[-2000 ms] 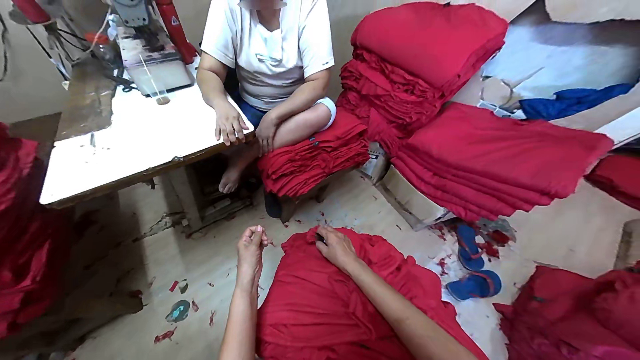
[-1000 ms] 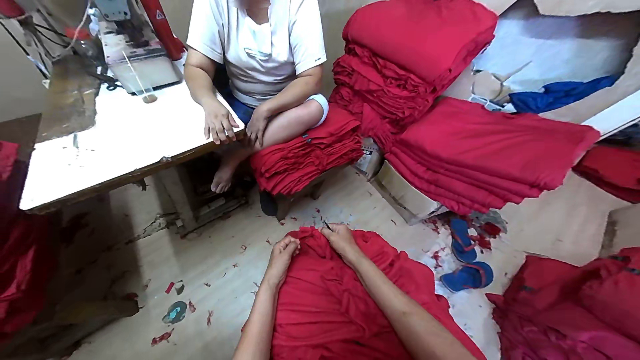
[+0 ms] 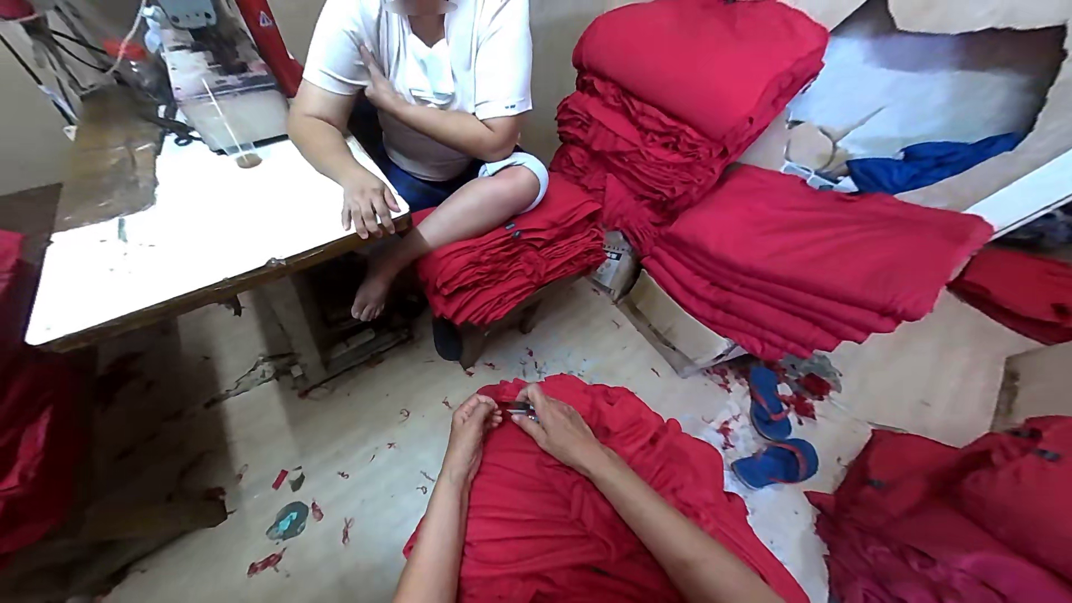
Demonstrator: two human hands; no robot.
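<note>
Gathered red fabric (image 3: 553, 519) spreads across the lower middle, below and around both hands. My left hand (image 3: 474, 423) pinches the fabric near its upper edge, thumb against the fingers. Close to its right, my right hand (image 3: 548, 423) is closed on a small dark tool (image 3: 517, 408), perhaps thread snips, whose tip points toward the left fingertips. The fingers hide most of the tool, so its exact kind cannot be told.
A person (image 3: 427, 109) sits ahead beside a white-topped sewing table (image 3: 193, 243) with a sewing machine (image 3: 226, 92). Folded red fabric stacks (image 3: 804, 251) stand behind at right. Blue flip-flops (image 3: 775, 463) and scraps lie on the floor; more red fabric (image 3: 963, 519) is at lower right.
My left hand, apart from the fabric two seconds ago, now grips it beside my right hand. The seated person has raised one hand from the lap to the chest.
</note>
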